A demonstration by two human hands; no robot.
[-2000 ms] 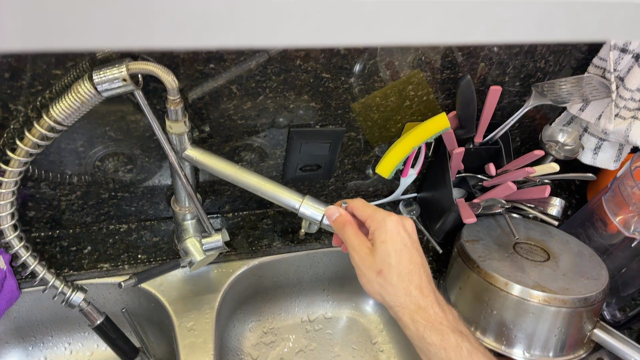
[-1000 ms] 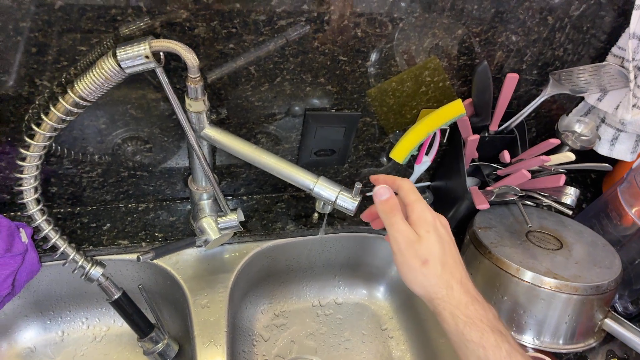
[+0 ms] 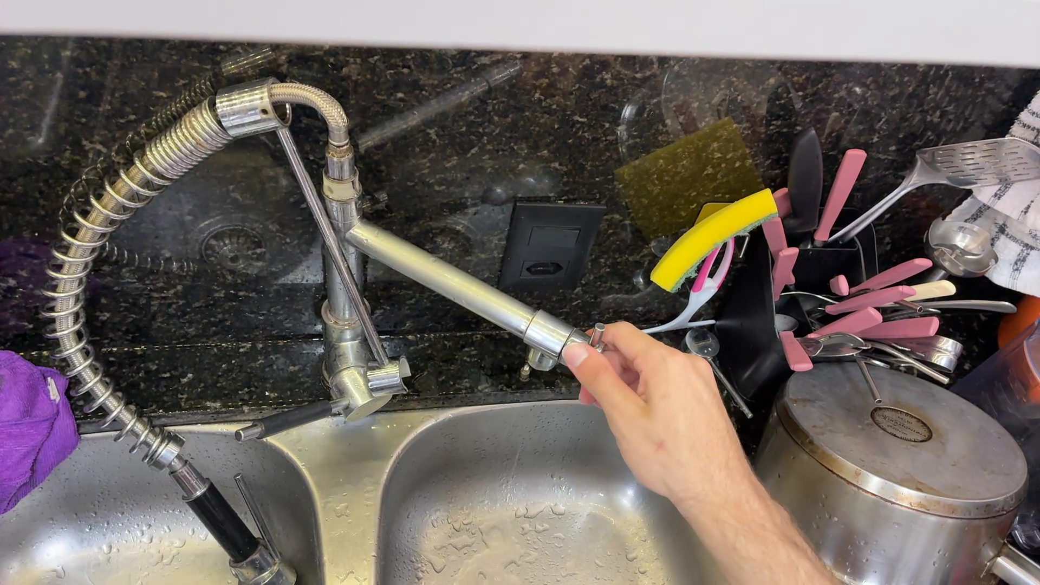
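Observation:
My right hand (image 3: 658, 406) grips the end of the metal faucet spout (image 3: 455, 280) with thumb and fingers, beside a small pin-like lever (image 3: 598, 334). The spout reaches from the faucet column (image 3: 341, 244) over the right basin (image 3: 528, 520) of a wet stainless steel sink. A coiled spring hose (image 3: 77, 301) arches at the left, and its black-handled spray head (image 3: 223, 520) hangs over the left basin. The faucet's dark lever (image 3: 288, 422) points left from the base. My left hand is not in view.
A purple cloth (image 3: 32, 431) lies at the left. An upside-down metal pot (image 3: 894, 455) stands at the right, before a black holder (image 3: 747, 325) of pink-handled cutlery. A yellow sponge (image 3: 715, 240) rests beside it. A black wall socket (image 3: 551, 246) is behind the spout.
A second ago my right hand was beside the dark tip of the spout with its fingers looser; now its thumb and fingers close around that end. The view has shifted a little.

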